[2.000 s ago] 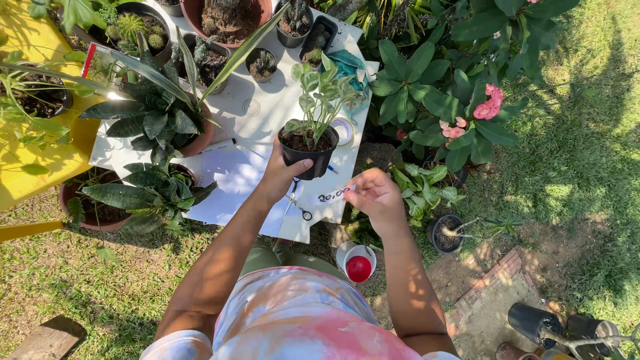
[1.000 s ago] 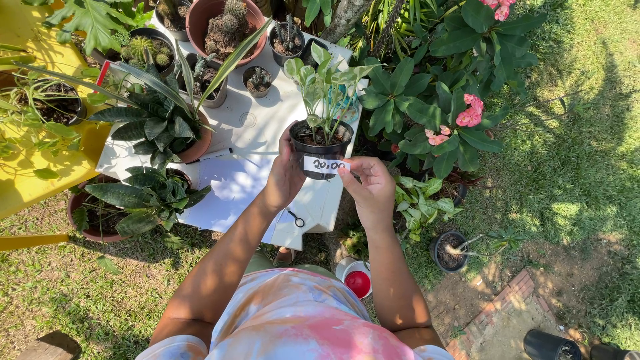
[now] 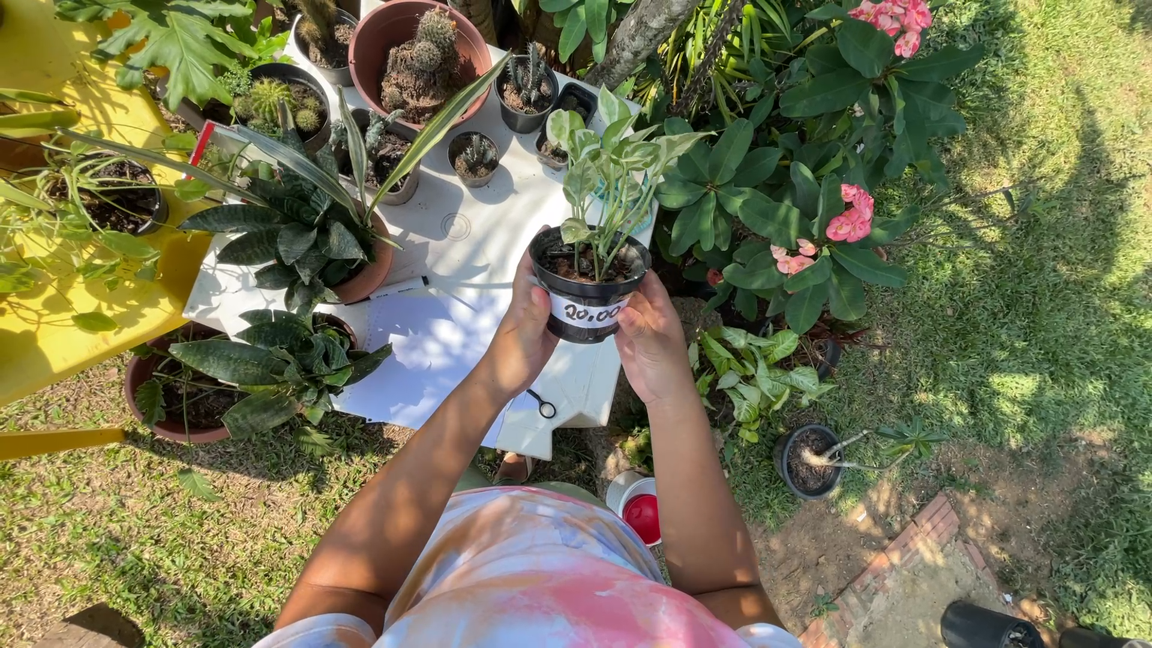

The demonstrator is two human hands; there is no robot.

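Between my two hands is a black plastic pot (image 3: 585, 332) with a variegated leafy plant (image 3: 605, 171) growing from dark soil. A white paper label (image 3: 576, 312) with handwritten figures lies across the pot's front. My left hand (image 3: 525, 328) grips the pot's left side, and my right hand (image 3: 652, 335) holds its right side, thumb by the label's right end. Below and left of the pot, white paper sheets (image 3: 405, 346) lie on the white table (image 3: 576, 382). The black handle of a tool, perhaps scissors (image 3: 545, 408), shows at the table's near edge.
Potted cacti (image 3: 423, 67) stand along the table's back. A broad-leaved potted plant (image 3: 306, 238) is at its left, beside a yellow table (image 3: 54, 333). Pink-flowered shrubs (image 3: 850, 216) grow on the right. A white bucket with red inside (image 3: 637, 508) stands below the table.
The label, in my right hand apart from the pot two seconds ago, is now on the pot's front. My right hand has moved up to the pot's right side.
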